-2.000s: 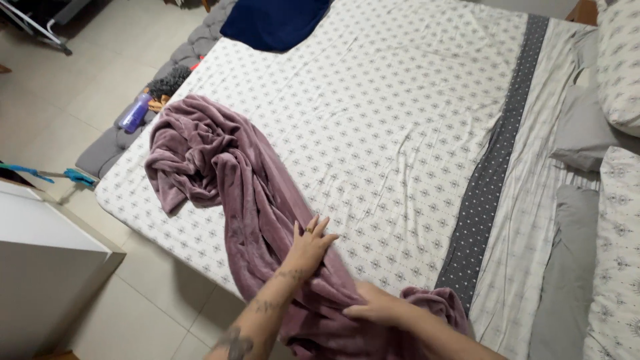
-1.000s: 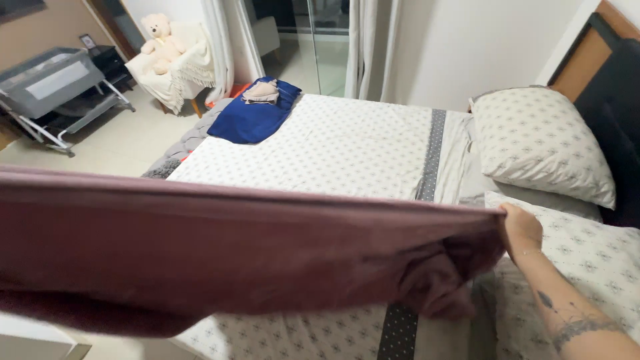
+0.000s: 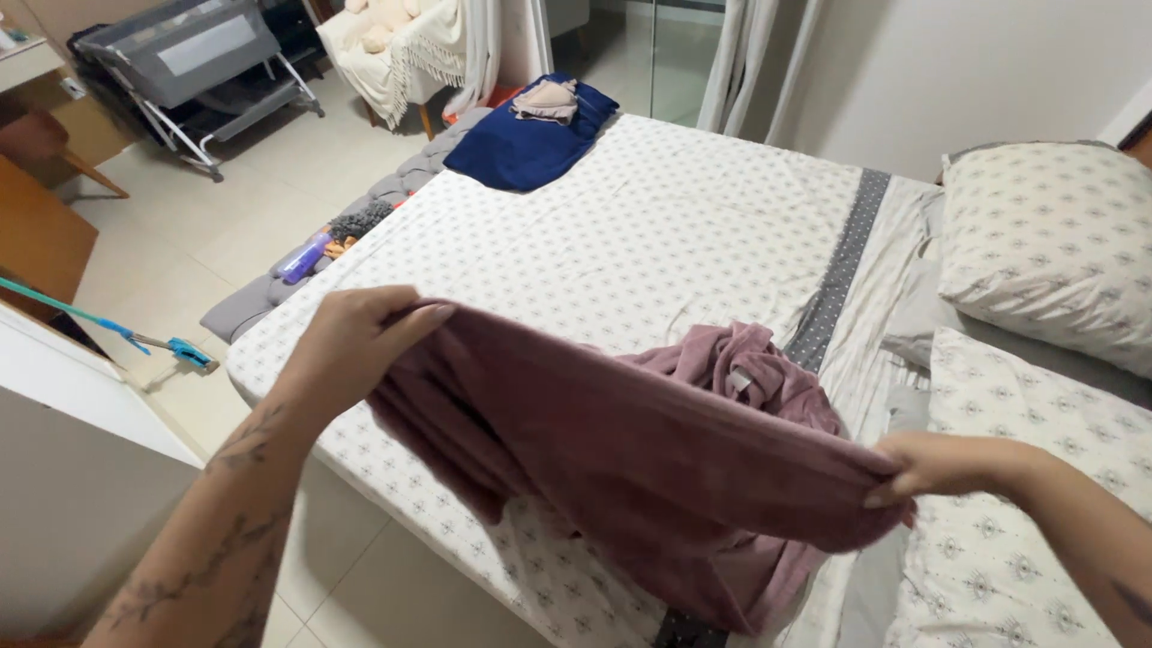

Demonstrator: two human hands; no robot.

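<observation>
A mauve plush blanket is stretched between my two hands above the near side of the bed. My left hand grips its upper edge at one end, and my right hand pinches the edge at the other end, beside the pillows. The rest of the blanket hangs down and lies bunched on the patterned white bed sheet, where a small pale tag shows in the folds. A dark dotted band crosses the sheet beyond the bunched part.
Patterned pillows lie on the right. A navy cloth with a beige garment rests on the far corner. A tufted grey bench at the bed's foot holds a purple bottle. A bedside crib and an armchair stand beyond.
Two seconds ago the blanket lay in a long heap on the bed under both hands. It was then lifted and spread across the view, and now hangs lower between my hands. The view has shifted.
</observation>
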